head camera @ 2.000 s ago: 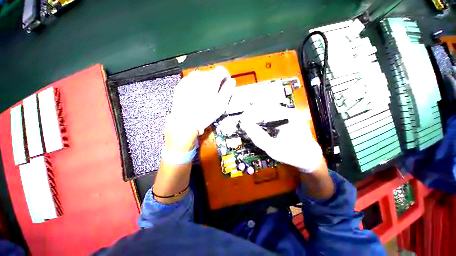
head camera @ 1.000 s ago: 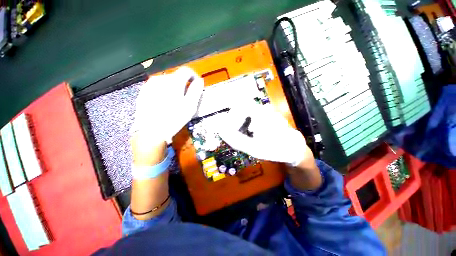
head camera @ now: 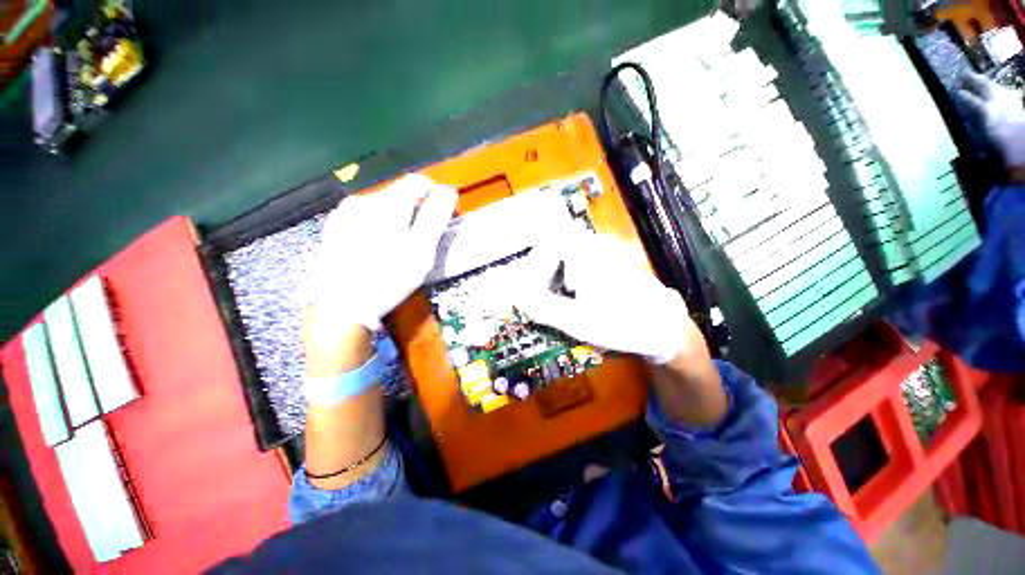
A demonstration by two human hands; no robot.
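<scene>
A green circuit board (head camera: 519, 350) with yellow and white components lies on the orange fixture (head camera: 495, 443). A pale bar (head camera: 491, 238) lies along the board's far side. My gloved left hand (head camera: 380, 249) is at the board's left edge and the bar's left end; its fingers are bent and whether they grip anything cannot be told. My gloved right hand (head camera: 607, 294) is over the board's right part, with a small dark piece showing at its fingers; its grip is unclear. The screw tray (head camera: 265, 320) is left of the fixture, partly hidden by my left hand.
A red mat (head camera: 202, 449) with several white strips (head camera: 101, 489) is at left. The electric screwdriver (head camera: 665, 213) and cable lie right of the fixture, beside stacked pale strips (head camera: 776, 225). Red crates (head camera: 837, 440) are at lower right. Another person's gloved hand (head camera: 995, 112) is at far right.
The view has shifted over the bench. Both hands have stayed over the board, with the right hand a little nearer its far side. Another person's gloved hand now shows at far right.
</scene>
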